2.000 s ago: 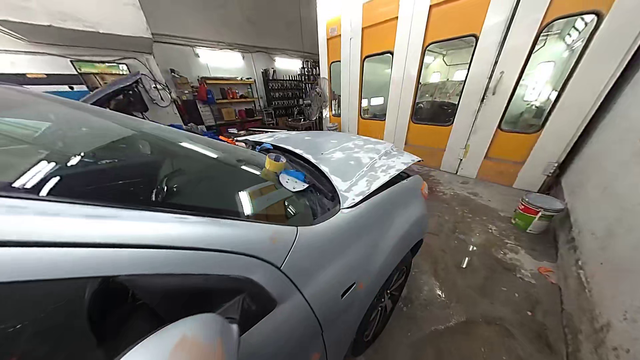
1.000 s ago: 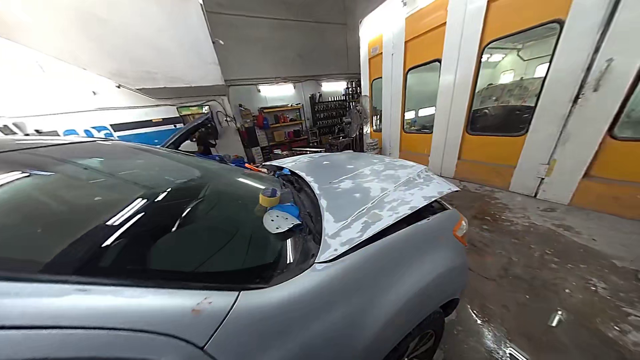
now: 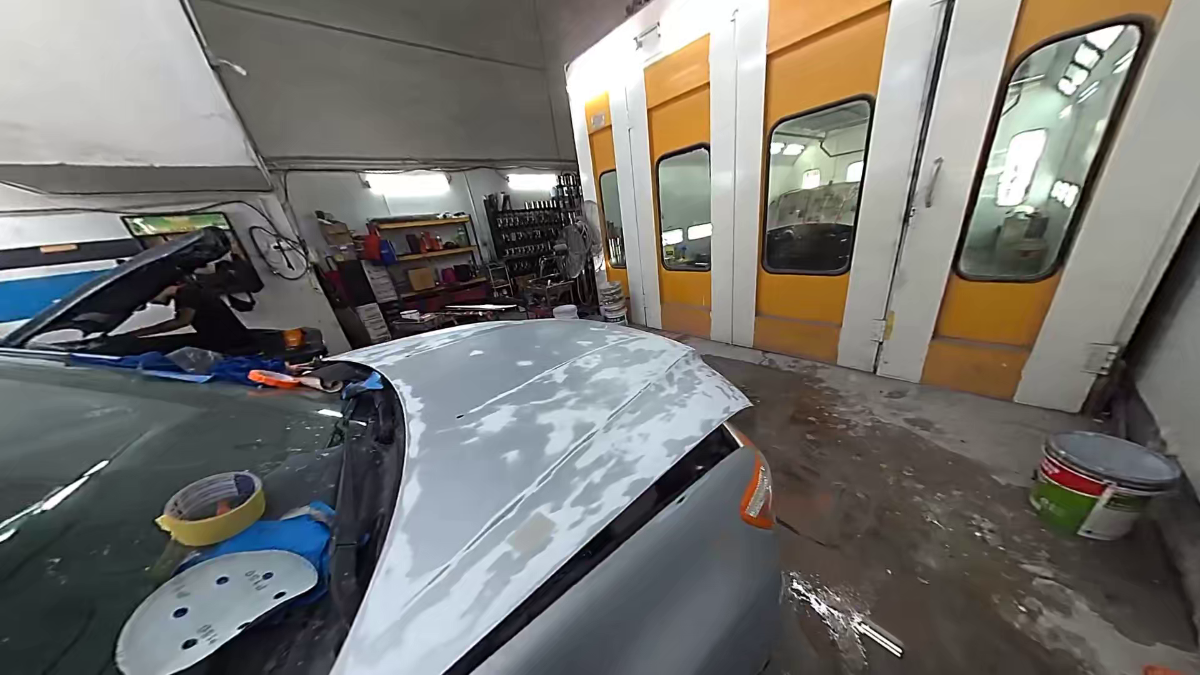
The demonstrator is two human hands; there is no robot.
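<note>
Neither my left hand nor my right hand shows in the head view. A sanded car hood (image 3: pixel 525 422) with patchy white and grey areas fills the middle, slightly raised along its near side edge. On the windshield (image 3: pixel 75 441) at the left lies a roll of yellow masking tape (image 3: pixel 217 525). Beside it is a blue cloth or glove (image 3: pixel 272 544), partly under a round white sanding disc (image 3: pixel 216 605) with holes. An orange-handled item (image 3: pixel 274 379) and blue plastic sheeting (image 3: pixel 178 364) lie at the far end of the windshield base.
The grey fender (image 3: pixel 647 562) and its orange corner light (image 3: pixel 756 487) border the wet floor (image 3: pixel 891 525). A paint bucket (image 3: pixel 1102 487) stands by the right wall. Yellow-and-white booth doors (image 3: pixel 816 319) close off the back. A person (image 3: pixel 197 314) bends under another car's raised hood at the left.
The view has moved forward along the car toward the hood and windshield base, so the tape and disc appear much closer. No hand has come into view.
</note>
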